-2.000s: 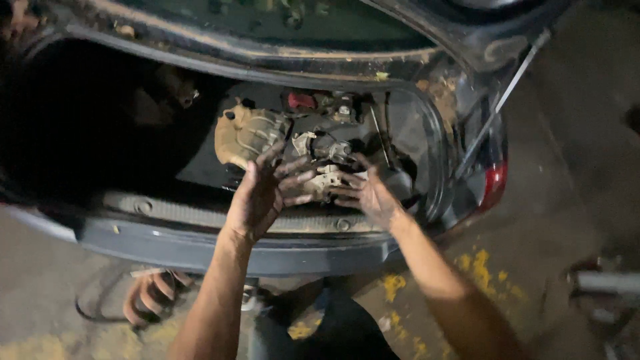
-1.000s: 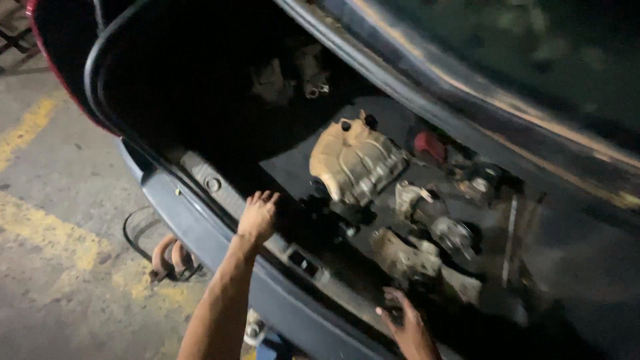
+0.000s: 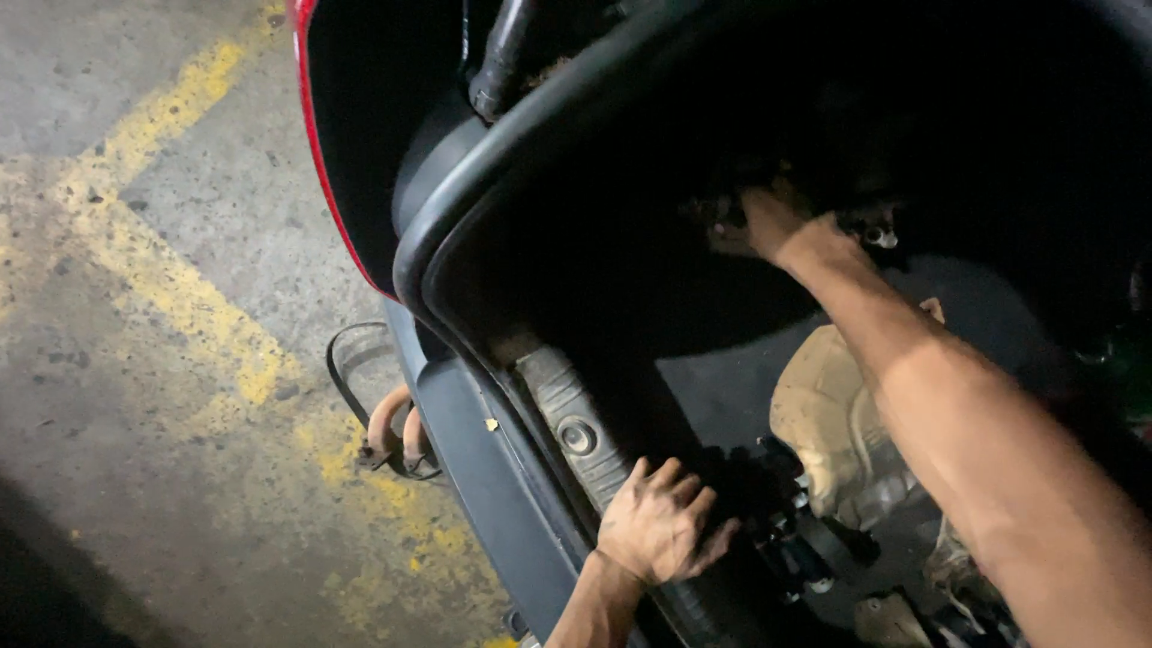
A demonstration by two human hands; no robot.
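My left hand [image 3: 666,520] rests on the plastic sill trim [image 3: 576,436] of an open car trunk, its fingers curled loosely over the inner edge. My right hand [image 3: 772,220] reaches deep into the dark trunk and touches a dirty metal part [image 3: 727,236]; its fingers are in shadow, so the hold is unclear. Just right of that hand lies another metal part [image 3: 880,236]. A tan molded cover [image 3: 823,414], soiled, lies on the trunk floor, partly behind my right forearm. Nearer the sill are several dark and metal parts [image 3: 796,549].
The rubber trunk seal [image 3: 427,243] curves along the left of the opening, with the bumper [image 3: 486,477] outside it. A lid strut [image 3: 499,63] stands at the top. On the concrete floor [image 3: 225,504] lie coiled orange-brown parts [image 3: 387,418] and a black loop [image 3: 337,360].
The view has swung toward the trunk's left side. My right hand has moved from near the sill to the parts deep inside. My left hand remains at the sill.
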